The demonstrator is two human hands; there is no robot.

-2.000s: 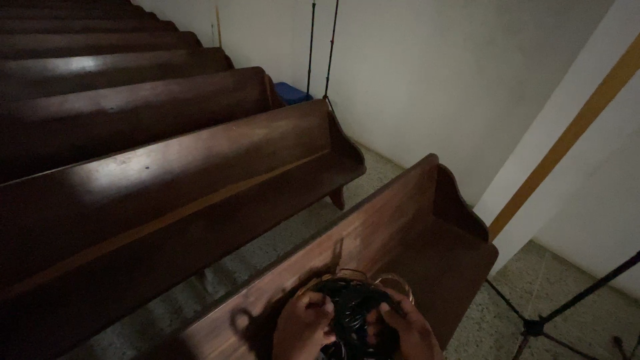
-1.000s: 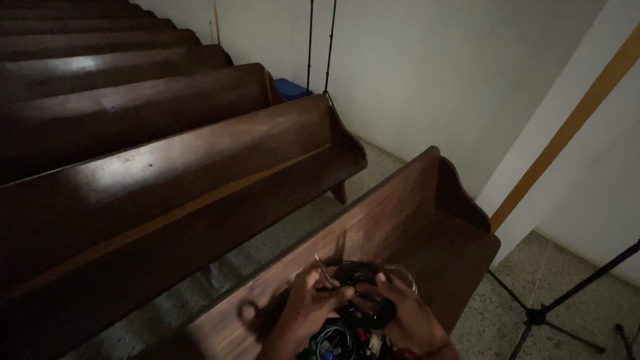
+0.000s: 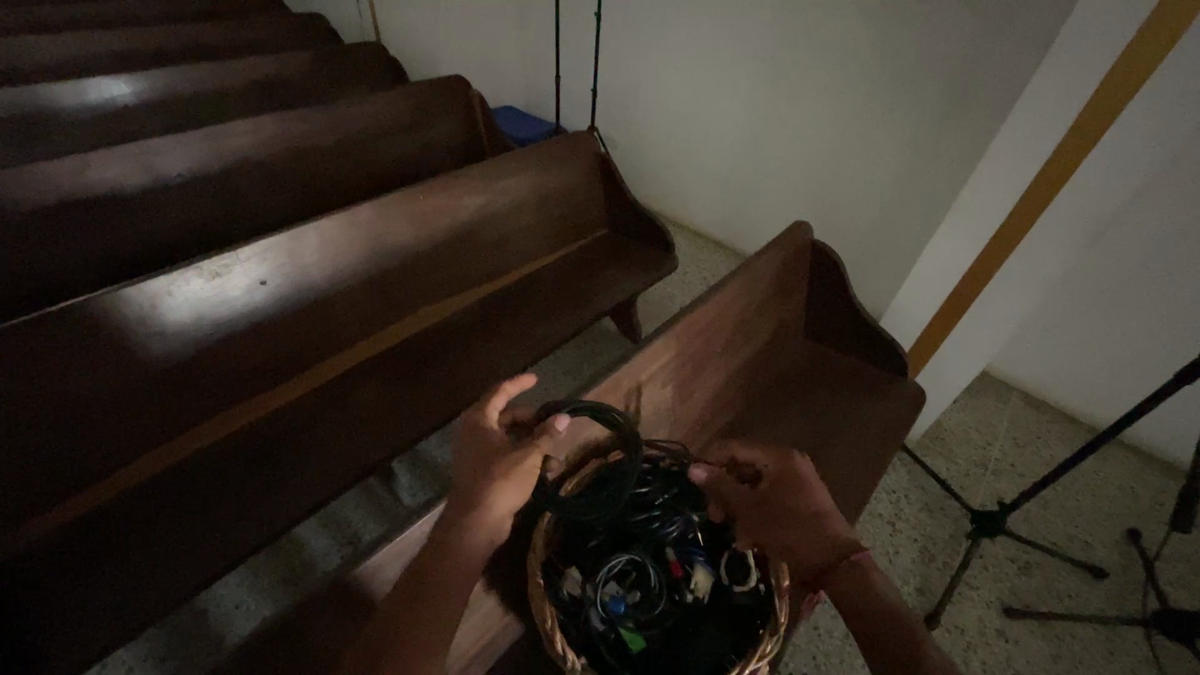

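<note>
A round wicker basket [image 3: 542, 600] stands on the seat of the nearest pew, full of tangled black cables [image 3: 656, 506] and small connectors. Over its left rim, my left hand [image 3: 502, 450] grips a coil of dark cable [image 3: 609, 412] between thumb and fingers. At the right rim, my right hand [image 3: 773, 497] pinches part of a dark cable, its fingertips close to the tangle. A thin white cable [image 3: 630, 581] lies looped among the contents, with a green piece [image 3: 632, 639] below it.
The nearest wooden pew [image 3: 750, 375] extends under the basket, and more pews [image 3: 375, 272] stand in rows beyond. Black tripod stands [image 3: 989, 523] rest on the speckled floor at right. A blue container [image 3: 521, 124] sits by the wall behind the pews.
My hands have moved apart from their close hold over the basket. The coil now hangs from my left hand, and more of the basket's contents show.
</note>
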